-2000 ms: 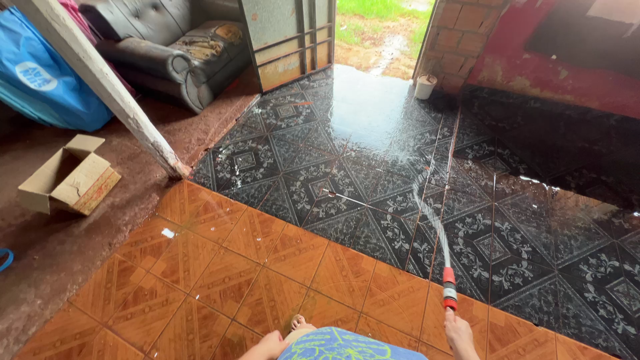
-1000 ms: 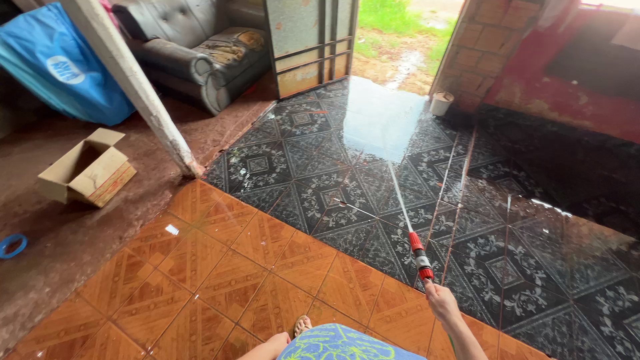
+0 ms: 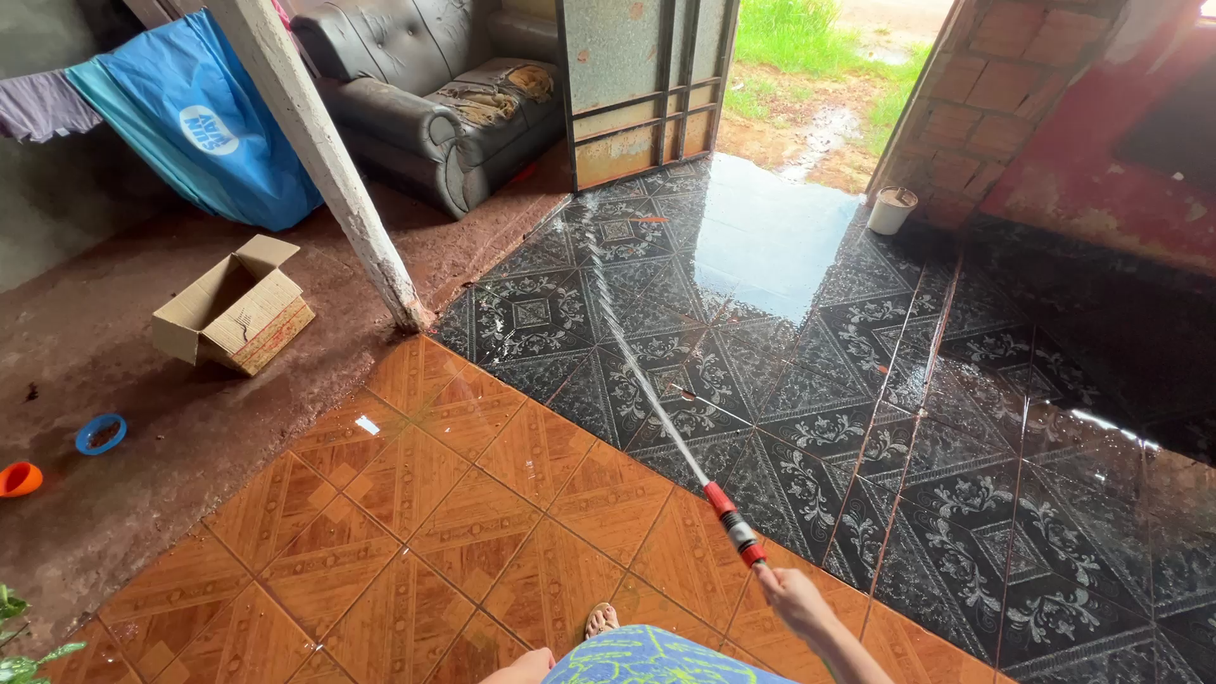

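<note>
My right hand point(image 3: 796, 597) is closed around the rear end of a red and grey hose nozzle point(image 3: 734, 523), low and right of centre. A jet of water point(image 3: 638, 370) leaves its tip and arcs up and left over wet black patterned floor tiles point(image 3: 798, 399), toward the foot of the metal door point(image 3: 641, 85). Only a little of my left hand point(image 3: 537, 662) shows at the bottom edge, beside my blue and green clothing; what it holds, if anything, is hidden. A sandalled foot point(image 3: 600, 619) stands on the orange tiles point(image 3: 418, 560).
An open cardboard box point(image 3: 237, 309), a blue ring-shaped object point(image 3: 101, 434) and an orange bowl point(image 3: 19, 480) lie on the reddish floor at left. A white post point(image 3: 323, 161) rises by the tile corner. Behind are a worn leather armchair point(image 3: 380, 114) and, near the doorway, a white bucket point(image 3: 891, 211).
The water jet has swung left, from the middle of the black tiles toward the metal door's foot. My right hand still grips the nozzle. The view has turned somewhat left.
</note>
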